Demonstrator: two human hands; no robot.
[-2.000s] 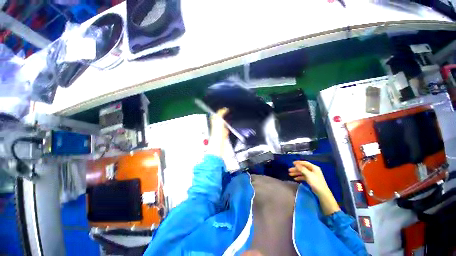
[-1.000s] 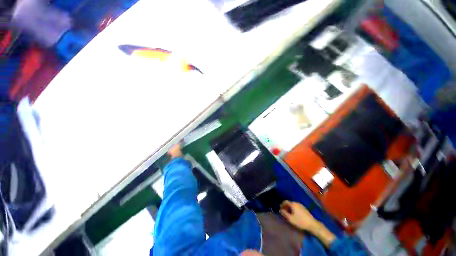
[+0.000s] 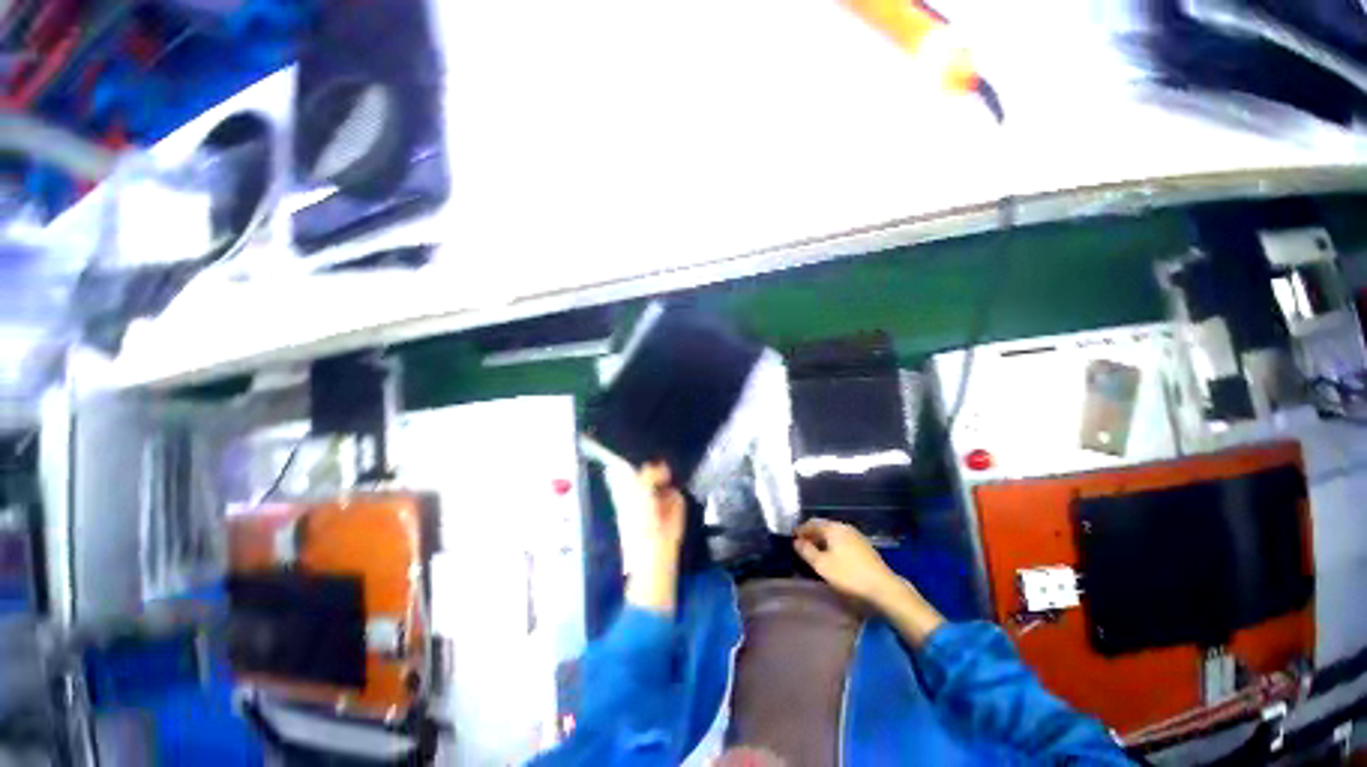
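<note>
My left hand (image 3: 655, 525) is at the near edge of a black plastic panel (image 3: 678, 387) and grips it, with the panel tilted in front of me; the picture is blurred there. A clear-white bubble-wrap sheet (image 3: 768, 435) lies beside and partly under the panel. My right hand (image 3: 843, 562) is at the near end of a stack of black panels (image 3: 849, 427), its fingers curled; whether it touches anything cannot be told.
Orange fixture plates with black panels stand at right (image 3: 1031, 644) and left (image 3: 405, 577). A long white bench (image 3: 645, 150) runs across the back, bearing an orange tool (image 3: 918, 33) and a black part with round grille (image 3: 412, 143). Red buttons (image 3: 979, 460) sit on white machines.
My left hand has moved from the bench edge back towards me and now has a black panel. My right hand has shifted slightly inward. The view has turned back level.
</note>
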